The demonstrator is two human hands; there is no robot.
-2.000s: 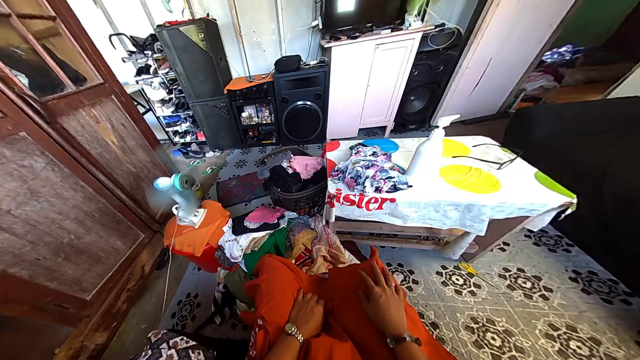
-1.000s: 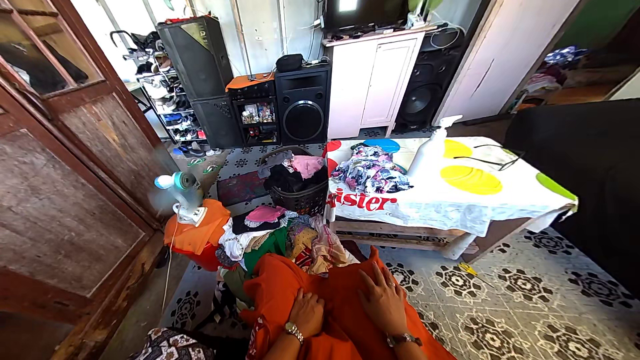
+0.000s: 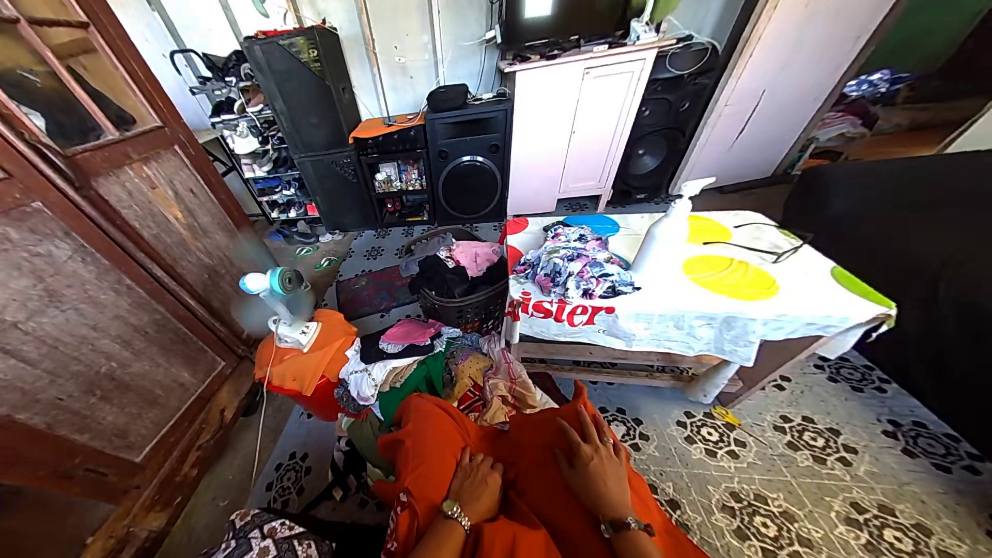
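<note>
An orange-red cloth [image 3: 527, 449] lies spread in front of me, at the bottom centre of the view. My left hand [image 3: 474, 484] rests on it with curled fingers; whether they grip the fabric cannot be told. My right hand [image 3: 595, 465] lies flat on the same cloth, fingers somewhat apart. Just beyond the cloth is a pile of mixed clothes [image 3: 418, 372], with a pink piece [image 3: 411, 332] on top. A dark plastic laundry basket [image 3: 465, 310] behind the pile holds black and pink clothing. On the low table, a crumpled floral garment [image 3: 573, 263] lies beside a white spray bottle [image 3: 665, 240].
The low table's printed cloth [image 3: 659, 333] also bears eyeglasses [image 3: 775, 252]. Yellow-handled scissors [image 3: 727, 416] lie on the patterned floor. At left, a small fan [image 3: 287, 302] stands on an orange cloth [image 3: 329, 349], near a wooden door [image 3: 116, 310]. A dark sofa [image 3: 907, 225] is at right.
</note>
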